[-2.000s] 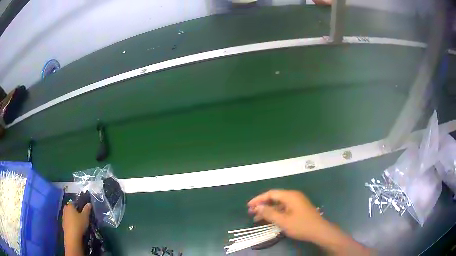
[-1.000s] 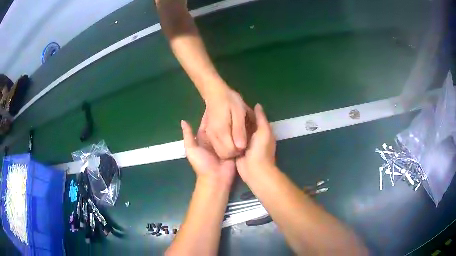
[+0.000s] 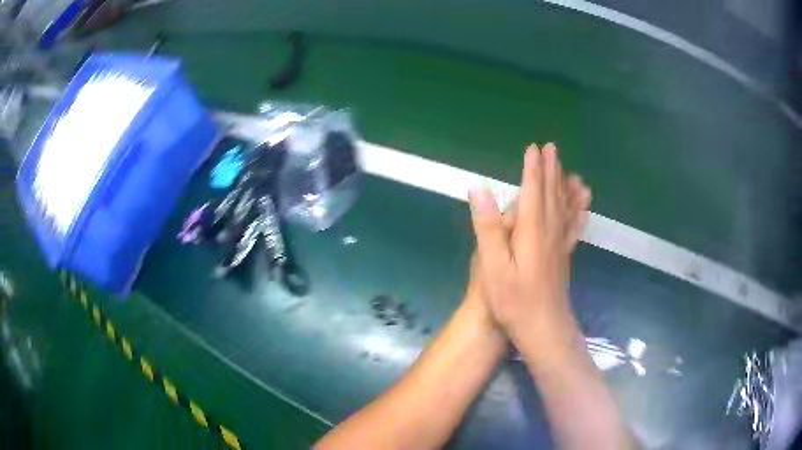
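My right hand (image 3: 535,264) lies flat against my left hand (image 3: 578,200), fingers extended, above the green surface and white strip. My left hand is mostly hidden behind it; some fingertips show at the right. Whether anything is between the palms cannot be seen. Below and left of my hands lie small black parts (image 3: 393,309), blurred. White sticks (image 3: 607,353) show partly, right of my right forearm.
A blue bin (image 3: 145,189) of white sticks stands at left. Beside it are black-and-silvery units (image 3: 257,230), a turquoise cluster (image 3: 228,167), purple parts (image 3: 193,224) and a clear bag (image 3: 318,171). A black housing (image 3: 288,61) lies beyond. Silvery-white pieces (image 3: 750,395) lie at far right.
The other person's hand and arm are gone from over my cupped hands. My hands have come together palm to palm. The view has turned left, and the bin appears larger.
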